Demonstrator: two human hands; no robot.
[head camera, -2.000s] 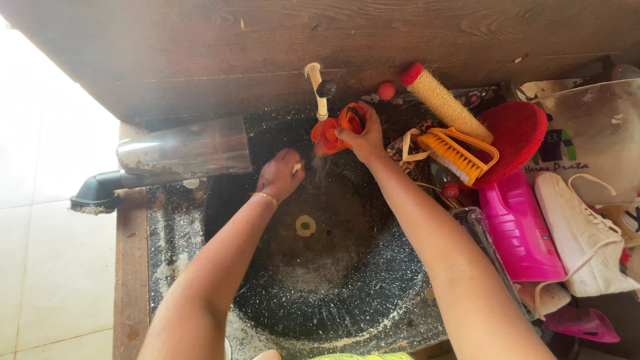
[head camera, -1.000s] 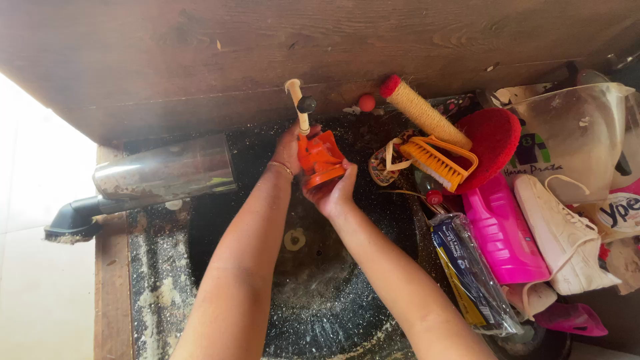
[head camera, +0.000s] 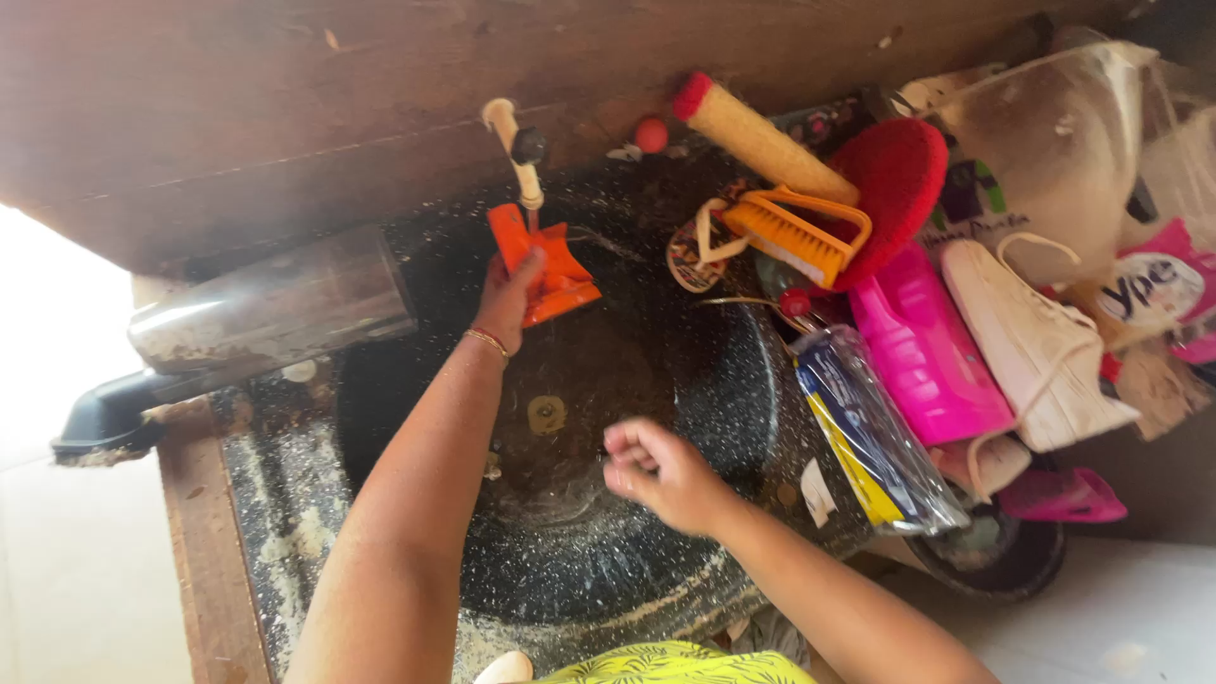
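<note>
My left hand (head camera: 510, 293) grips an orange plastic piece (head camera: 551, 275) under the cream tap (head camera: 515, 157) with a black knob, and water runs onto the piece. Its exact kind I cannot tell. My right hand (head camera: 665, 475), slightly blurred, is over the lower right of the black speckled basin (head camera: 608, 579), fingers curled, with nothing visible in it. The round drain (head camera: 546, 415) lies between my two forearms, at the basin's bottom.
On the left rests a clear plastic container (head camera: 275, 304) with a black end. Along the right are an orange scrubbing brush (head camera: 788, 237), a rope-wrapped post (head camera: 769, 138) on a red disc (head camera: 898, 199), a pink bottle (head camera: 926, 351), a plastic packet (head camera: 869, 427) and a white shoe (head camera: 1031, 342).
Both hands were at the orange piece one second ago. Now my right hand has let go and moved down toward the near side of the basin, while my left hand holds the piece.
</note>
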